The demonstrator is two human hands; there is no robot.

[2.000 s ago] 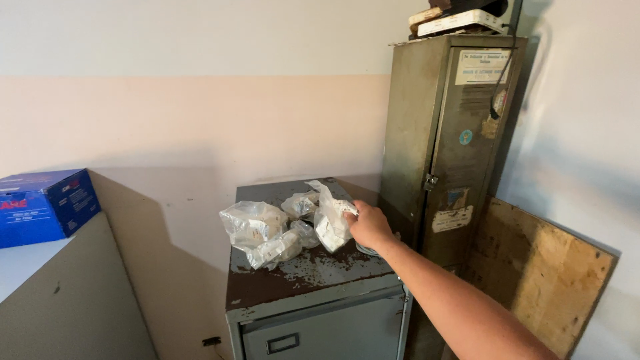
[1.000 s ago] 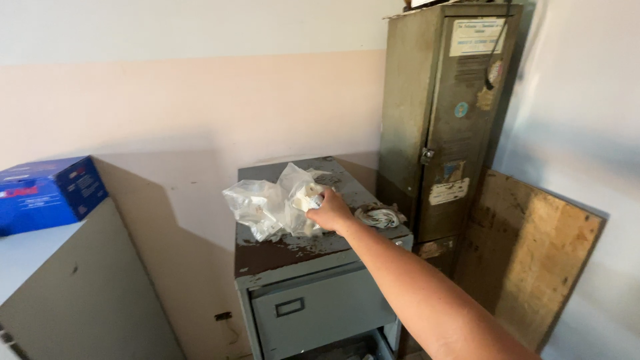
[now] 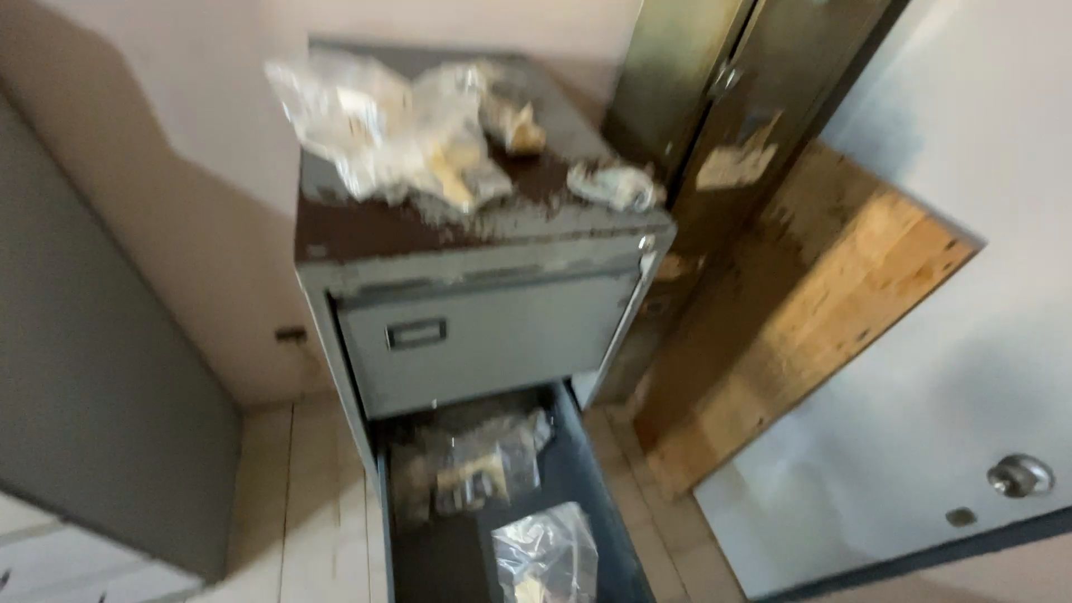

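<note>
Neither my left hand nor my right hand is in the head view. Clear plastic bags with pale contents (image 3: pixel 385 126) lie bunched on the worn top of a grey metal filing cabinet (image 3: pixel 494 331). A small bundle, whitish and blurred (image 3: pixel 618 186), rests near the top's front right corner. Below the closed upper drawer, a lower drawer (image 3: pixel 599 490) is pulled out. Inside it a plastic bag with small items (image 3: pixel 486 469) lies toward the back, and another clear plastic bag (image 3: pixel 548 548) is nearer the front.
A tall metal locker (image 3: pixel 712 100) stands behind on the right, with a wooden board (image 3: pixel 804 310) leaning beside it. A pale metal door with a round knob (image 3: pixel 913 419) is at the right. A grey cabinet side (image 3: pixel 100 335) stands left, and floor tiles (image 3: pixel 310 502) show between.
My right hand, earlier on a plastic bag on the cabinet top, has gone out of view. The view has tilted down, showing more of the open lower drawer.
</note>
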